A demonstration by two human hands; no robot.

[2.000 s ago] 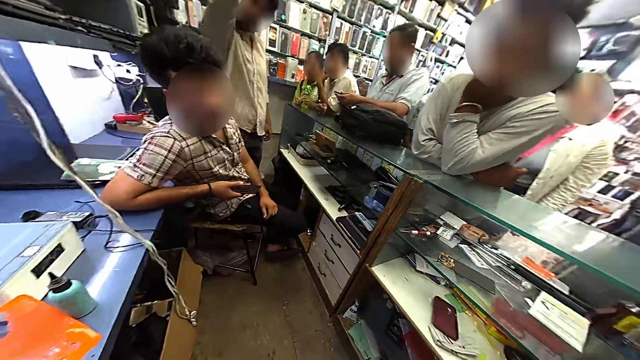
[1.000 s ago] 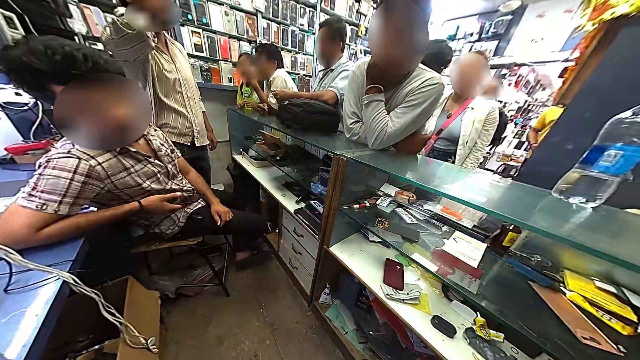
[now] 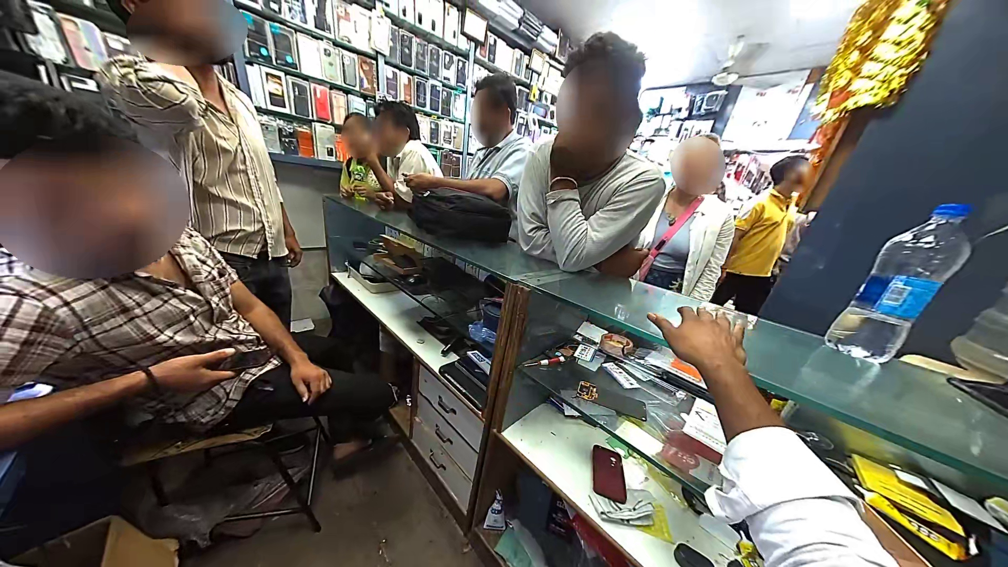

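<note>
My right hand (image 3: 703, 337), in a white sleeve, reaches over the glass counter top (image 3: 819, 366) with its fingers apart. I see nothing held in it; whether the fingertips touch the glass is hard to tell. A clear plastic water bottle (image 3: 902, 287) with a blue cap and label stands on the counter to the right of the hand. Below the glass, a shelf holds a roll of brown tape (image 3: 616, 344), papers and small tools. A dark red phone or phone case (image 3: 609, 473) lies on the white lower shelf. My left hand is out of view.
A seated person in a plaid shirt (image 3: 213, 283) holds a dark phone at the left. Several people stand beyond the counter, one leaning on it near a black bag (image 3: 461, 214). White drawers (image 3: 447, 425) are under the counter. A cardboard box (image 3: 98, 543) sits on the floor.
My right hand has come into view over the counter; neither earlier frame shows it. The view has swung to the right, bringing in the water bottle and a dark pillar.
</note>
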